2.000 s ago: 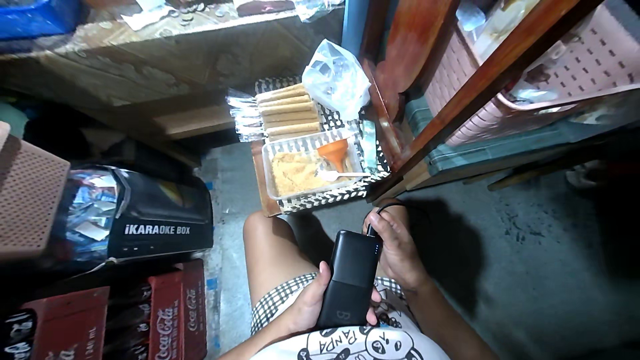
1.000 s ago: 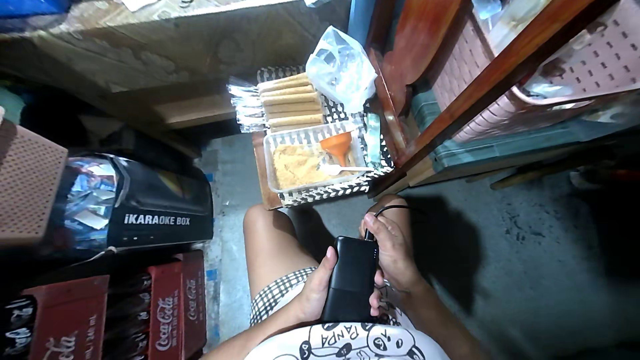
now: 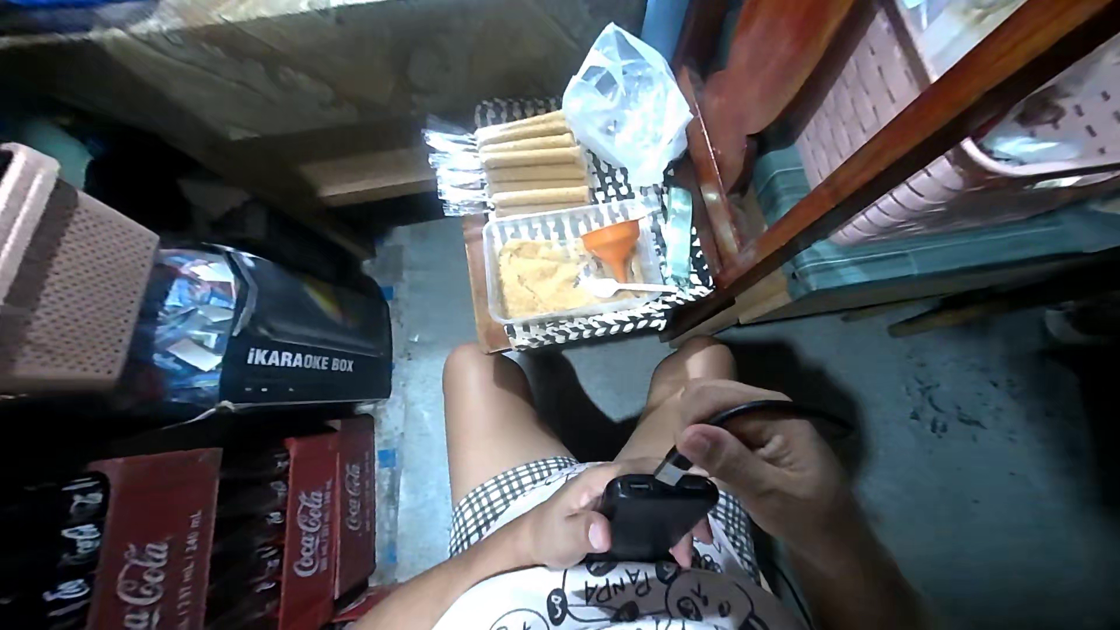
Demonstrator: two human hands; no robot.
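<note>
A black power bank [image 3: 656, 521] is gripped in my left hand [image 3: 573, 525], above my lap, its end with the ports turned up. My right hand [image 3: 761, 455] pinches the plug of a black USB cable [image 3: 672, 465], whose metal tip is at the edge of that end; whether it sits in a port I cannot tell. Beyond my knees, a clear plastic tub [image 3: 492, 284] holds tan powder [image 3: 534, 276], an orange funnel [image 3: 615, 243] and a white plastic spoon [image 3: 626, 287]. Filled tan plastic tubes [image 3: 534, 162] lie behind it, beside a clear plastic bag [image 3: 628, 105].
At left are a black box [image 3: 306, 332] with plastic packets, a pink perforated basket [image 3: 79, 280] and red Coca-Cola crates [image 3: 162, 525] with bottles. A wooden frame bar [image 3: 910, 131] crosses the right side before a pink basket [image 3: 857, 122]. A cloth-covered table [image 3: 306, 79] stands at the back.
The power bank has tipped so its end with the ports faces up. My right hand has turned, and the cable's metal plug now shows between its fingers.
</note>
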